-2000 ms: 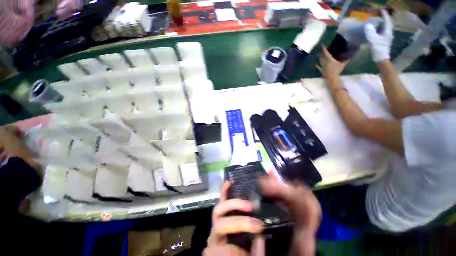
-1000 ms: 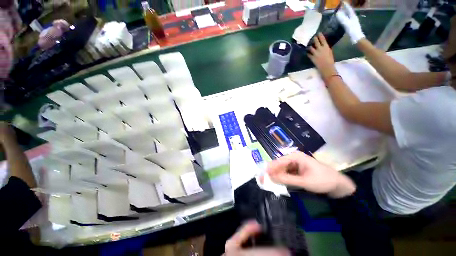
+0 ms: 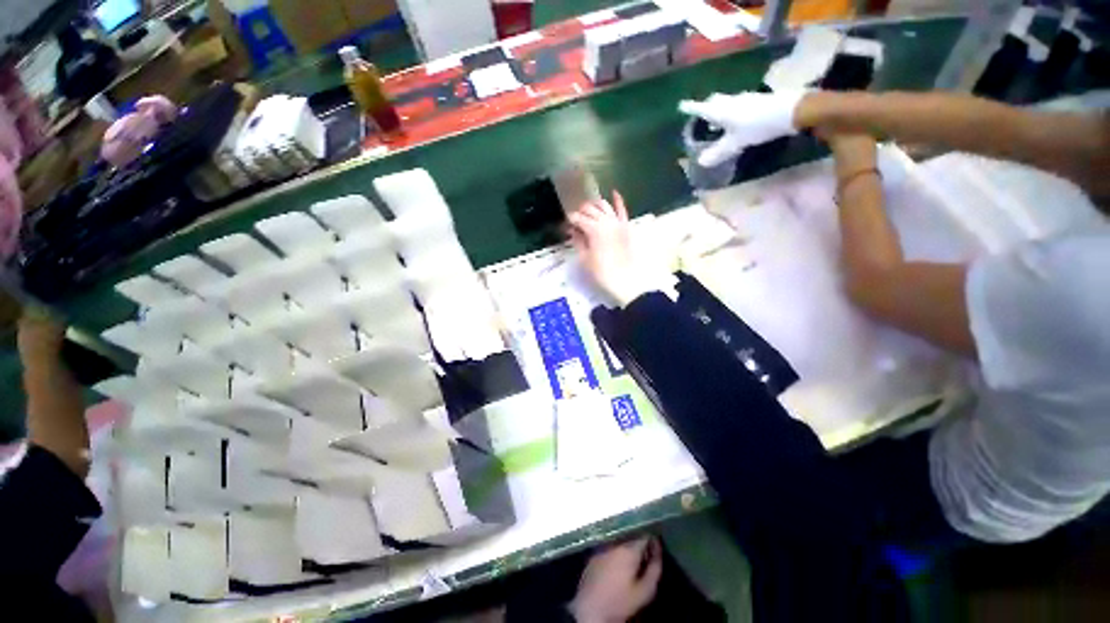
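Observation:
My right hand (image 3: pixel 599 243) reaches over the bench to the green belt. Its fingertips are at the pale flap of a small open black box (image 3: pixel 533 207); blur hides whether they grip it. My left hand (image 3: pixel 618 582) is low, below the bench's front edge, fingers curled, with nothing seen in it. Rows of open boxes (image 3: pixel 292 389) with raised white flaps stand at left. A blue label sheet (image 3: pixel 561 347) and white leaflets (image 3: pixel 587 436) lie on the bench. A long black pile (image 3: pixel 736 335) lies right of them, partly hidden by my sleeve.
A person at right, in a white glove (image 3: pixel 757 122), holds a clear-wrapped item (image 3: pixel 708 156) over the belt. Another person's arm (image 3: pixel 51 389) is at far left. A flat black piece (image 3: pixel 485 383) lies beside the box rows. A bottle (image 3: pixel 370 94) stands on the red-topped table.
The black item has left the place in front of me. My right hand has moved from above the leaflets forward to the belt. My left hand is lower and appears empty.

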